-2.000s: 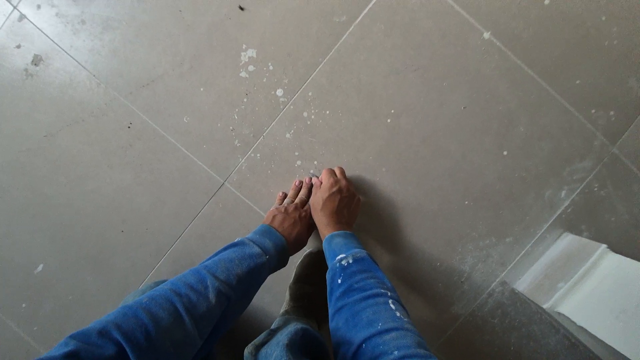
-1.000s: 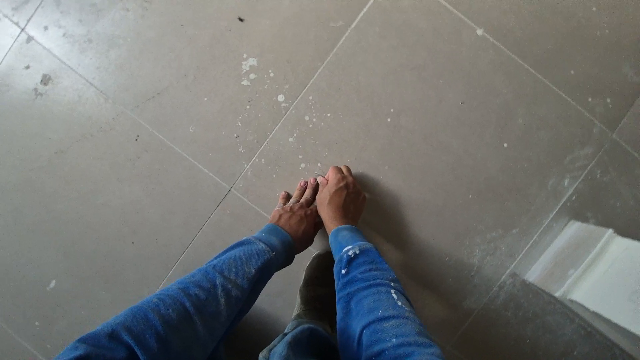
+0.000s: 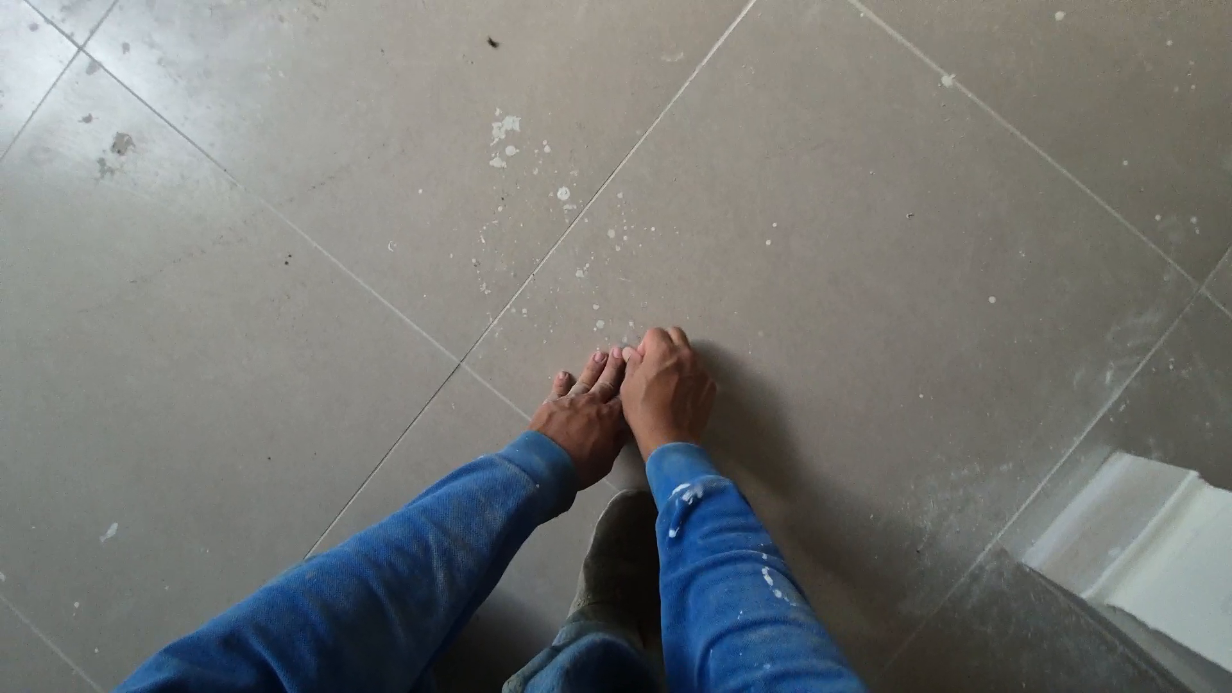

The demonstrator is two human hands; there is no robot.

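My left hand (image 3: pixel 584 420) is held palm down above the grey tiled floor (image 3: pixel 847 241), its fingers extended and slightly apart. Against its inner side is my right hand (image 3: pixel 668 390), with curled fingers and the thumb meeting the tips of the left fingers. Whether the right fingers pinch a left finger or something small cannot be told. Both arms wear blue sleeves, the right sleeve (image 3: pixel 741 577) spotted with white paint-like marks. Below the hands a dark shoe or sock-covered foot (image 3: pixel 621 558) points forward between the forearms.
White spatters (image 3: pixel 505 127) and specks mark the tiles ahead of the hands. Pale grout lines cross the floor. At the lower right stands a white moulded object (image 3: pixel 1155 549) with a stepped edge, its material unclear.
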